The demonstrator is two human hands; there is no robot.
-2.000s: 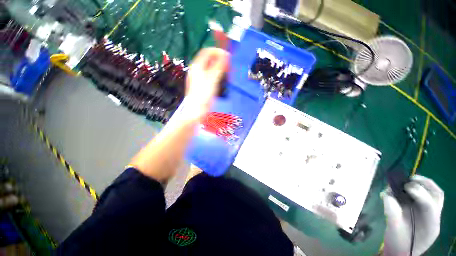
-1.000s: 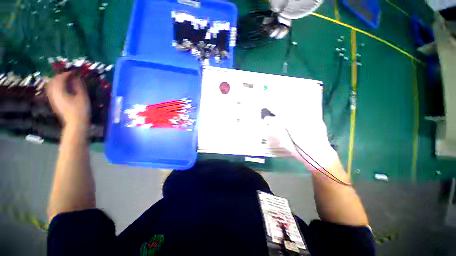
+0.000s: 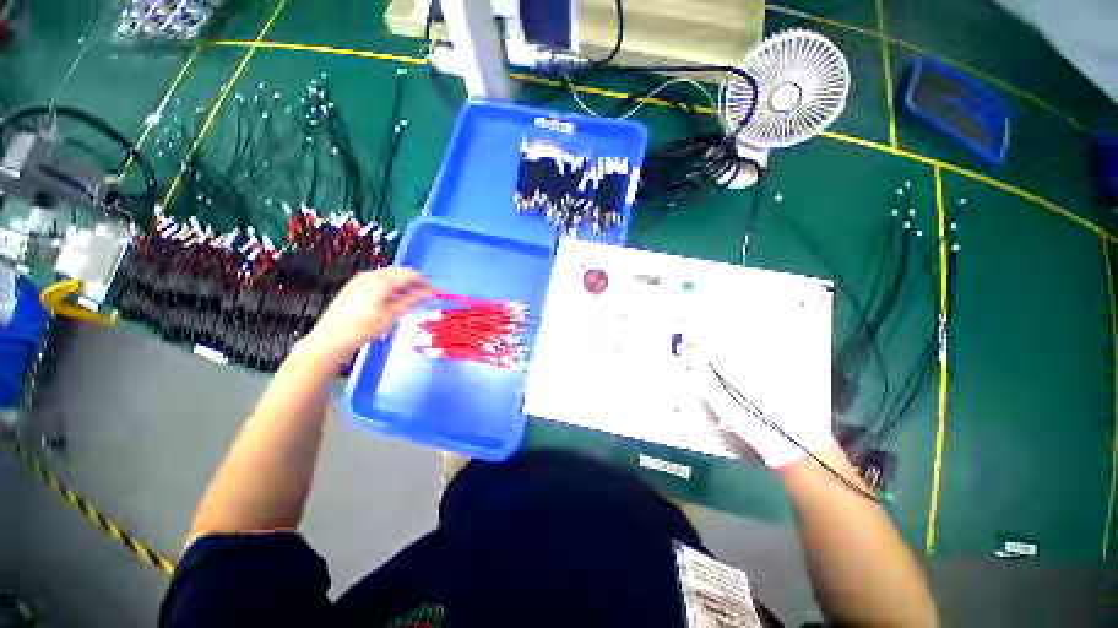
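Observation:
My bare left hand (image 3: pixel 368 307) is over the left side of the near blue bin (image 3: pixel 435 423). Its fingertips pinch the end of a red lead wire, which reaches toward the pile of red lead wires (image 3: pixel 472 335) in that bin. My right hand (image 3: pixel 758 427), in a white glove, is at the lower right of the white assembly board (image 3: pixel 589 380) and holds a thin black cable (image 3: pixel 785 432). The cable runs back over my wrist. A small black connector piece (image 3: pixel 678 344) shows at board centre, beyond the glove; the glove blends into the white board.
The far blue bin (image 3: pixel 472 172) holds short black leads (image 3: pixel 570 190). Harness assemblies (image 3: pixel 233 288) line the left bench edge. Behind the board are coiled black cable (image 3: pixel 693 169) and a fan (image 3: pixel 785 92). Black cables (image 3: pixel 877 331) lie right of the board.
My left hand has moved right from the harness row to the red leads and pinched one. My right hand, beside the board with the black cable two seconds ago, is now over the board. The view has shifted.

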